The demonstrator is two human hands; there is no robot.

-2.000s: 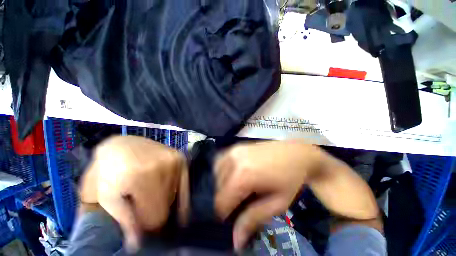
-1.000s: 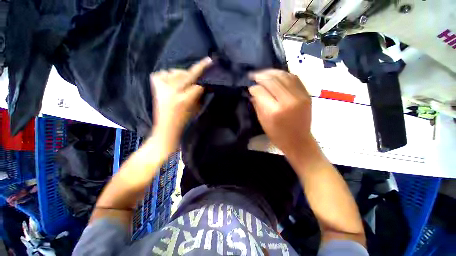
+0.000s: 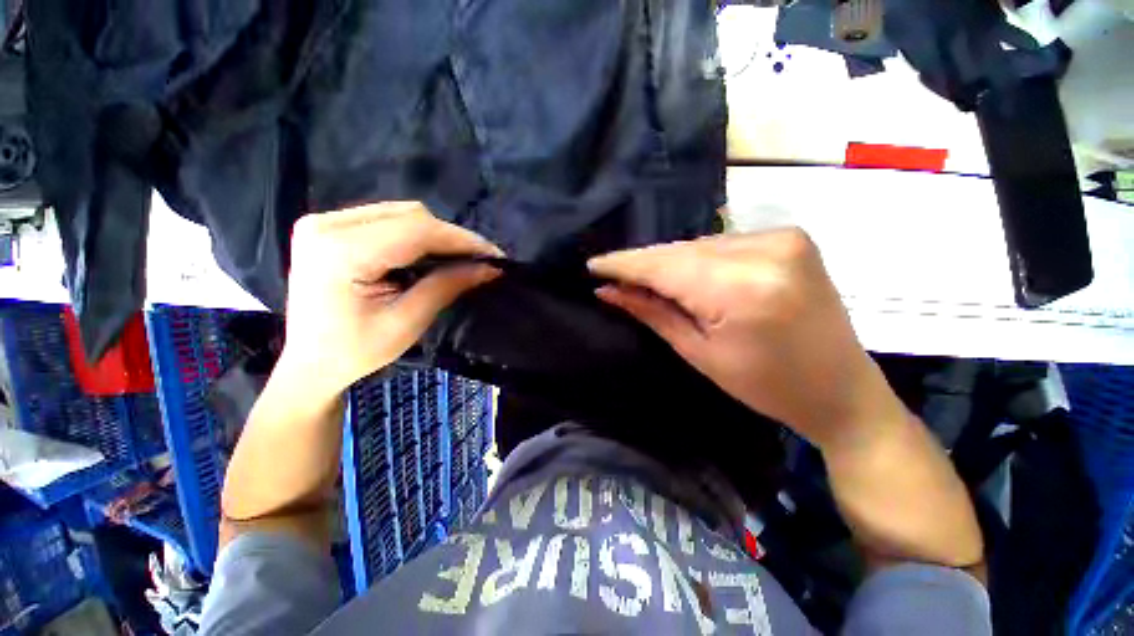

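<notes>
A large dark navy garment (image 3: pixel 560 112) lies over the white machine table and hangs over its front edge towards my lap. My left hand (image 3: pixel 367 292) pinches its dark edge between thumb and fingers, left of the middle. My right hand (image 3: pixel 734 311) pinches the same edge a short way to the right. Both hands are bare. A black part of the garment (image 3: pixel 547 329) hangs below and between the hands. The exact fold between the fingertips is too dark to tell.
The white table (image 3: pixel 858 249) bears a red strip (image 3: pixel 895 157), a black phone-like rectangle (image 3: pixel 1035 199) and dark fabric pieces (image 3: pixel 951 50) at the right. Blue crates (image 3: pixel 417 460) stand below the table. A red object (image 3: pixel 112 354) is at lower left.
Two seconds ago both hands were low near my lap, blurred. They rose to the garment on the table, then came slightly down and towards me with its edge, which now lies flatter.
</notes>
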